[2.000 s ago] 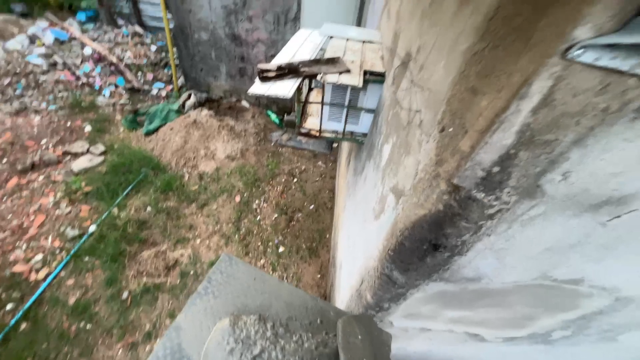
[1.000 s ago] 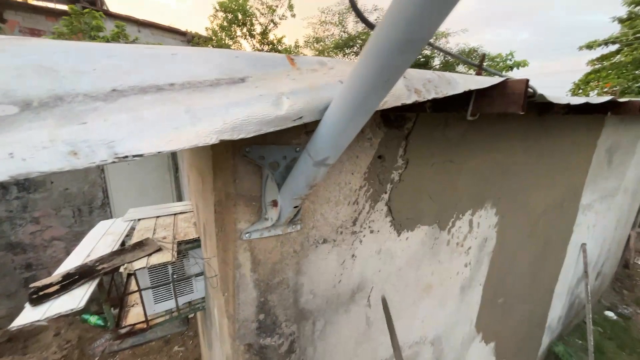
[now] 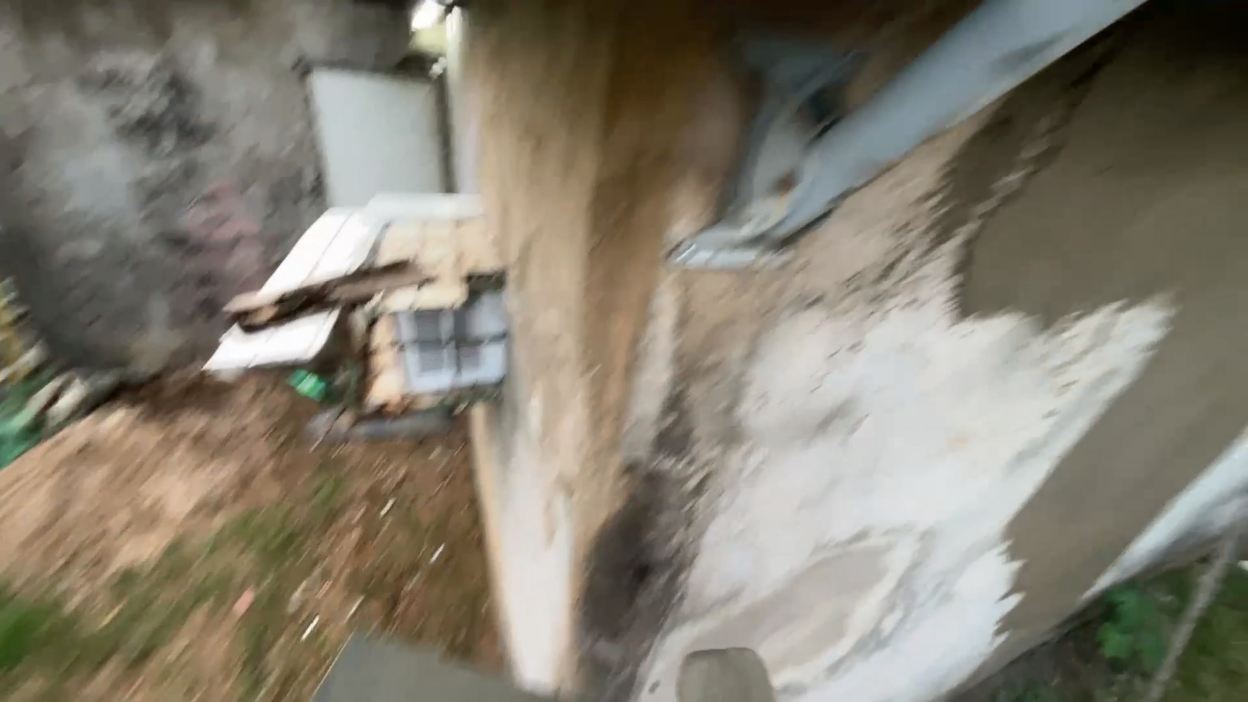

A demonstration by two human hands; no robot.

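Note:
Neither of my hands shows in the head view. At the bottom edge, left of centre, is the corner of a flat grey board [image 3: 414, 673]; what holds it is out of view. Just right of it a rounded grey-brown end of something [image 3: 724, 675] pokes up, too blurred to name. Beyond them stands a wall corner [image 3: 575, 341], with a whitish worn wall face [image 3: 858, 429] to its right. Darker grey-brown mortar [image 3: 1102, 253] covers the upper and right parts of that face.
A metal bracket [image 3: 770, 185] on the wall meets a grey pipe [image 3: 955, 78] slanting up right. Left of the corner, a caged air-conditioner unit [image 3: 453, 346] sits under white panels [image 3: 312, 283] and a broken plank [image 3: 331, 292]. Below lie a soil heap [image 3: 146, 468] and patchy grass [image 3: 224, 565].
The view has swung up and then partly down again. The grey board's corner, in view two seconds ago and out of view one second ago, shows again at the bottom, without the visible mortar lump.

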